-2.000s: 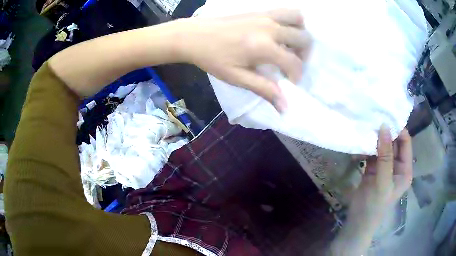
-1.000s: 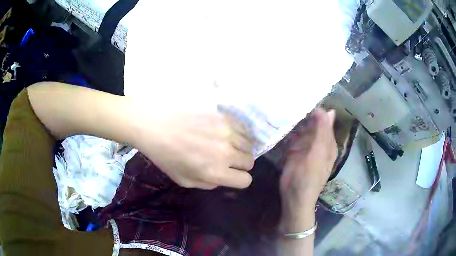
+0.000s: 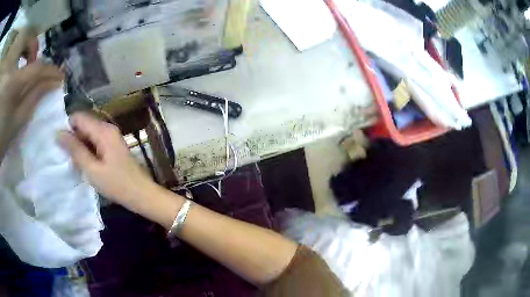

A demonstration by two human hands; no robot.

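The white garment piece [image 3: 61, 197] hangs in folds at the far left, below the sewing machine [image 3: 131, 61]. My left hand [image 3: 26, 84] is at the left edge, partly cut off and blurred, with its bent fingers on the upper part of the cloth by the machine. My right hand [image 3: 107, 159], with a silver bracelet at the wrist, pinches the cloth's right edge between thumb and fingers. The needle area is hidden behind the hands.
Dark-handled snips [image 3: 203, 103] lie on the pale table [image 3: 279, 87], with a white thread loop over them. A red crate [image 3: 380, 104] holding white cloth stands at upper right. Dark cloth [image 3: 378, 185] and a white heap [image 3: 401, 261] are at lower right.
The view has swung right, bringing the red crate and white heap into sight. The white piece and both hands now appear at the far left, the hands at the cloth's upper edge by the machine.
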